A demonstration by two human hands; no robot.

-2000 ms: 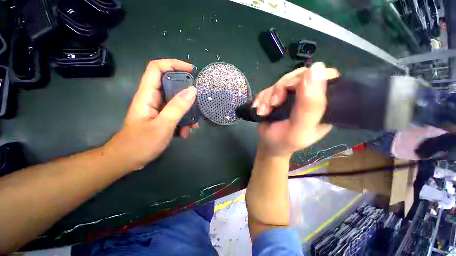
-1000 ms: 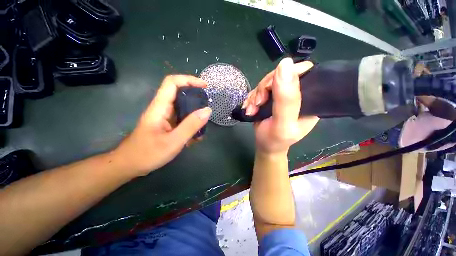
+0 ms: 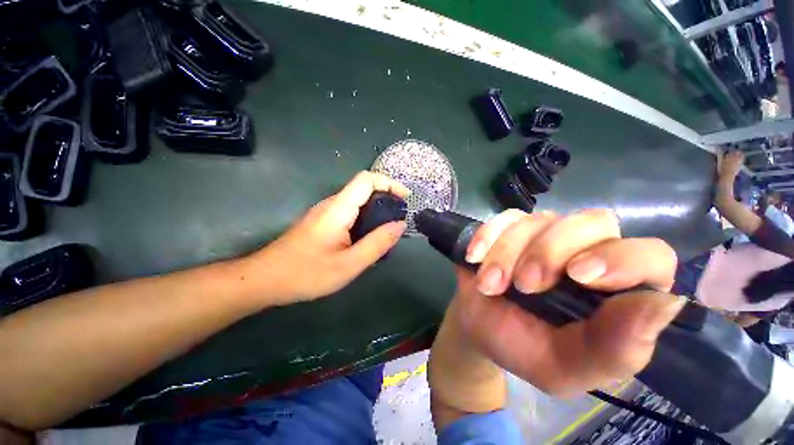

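Observation:
My left hand [image 3: 326, 239] holds a small black housing [image 3: 380, 214] between thumb and fingers, over the lower left edge of the round screw dish [image 3: 420, 170]. Silvery screws cover the dish's far part; its near part shows bare holes. My right hand [image 3: 557, 295] is closed around the black electric screwdriver [image 3: 696, 352], which slants down to the lower right. Its dark nose points at the housing, close to its right side. I cannot tell whether the tip touches it. My fingers hide part of the housing.
Waiting black housings [image 3: 205, 129] crowd the left of the green worktop. Several separate black parts [image 3: 547, 158] lie right of the dish. Pale specks are scattered beyond it. A white rail [image 3: 487, 54] borders the green belt. Another person's arm [image 3: 740, 204] shows at far right.
The screwdriver has swung so its rear points lower right, and its nose has come up off the dish toward the housing. The housing is tilted differently. The view has shifted, showing more parts at right.

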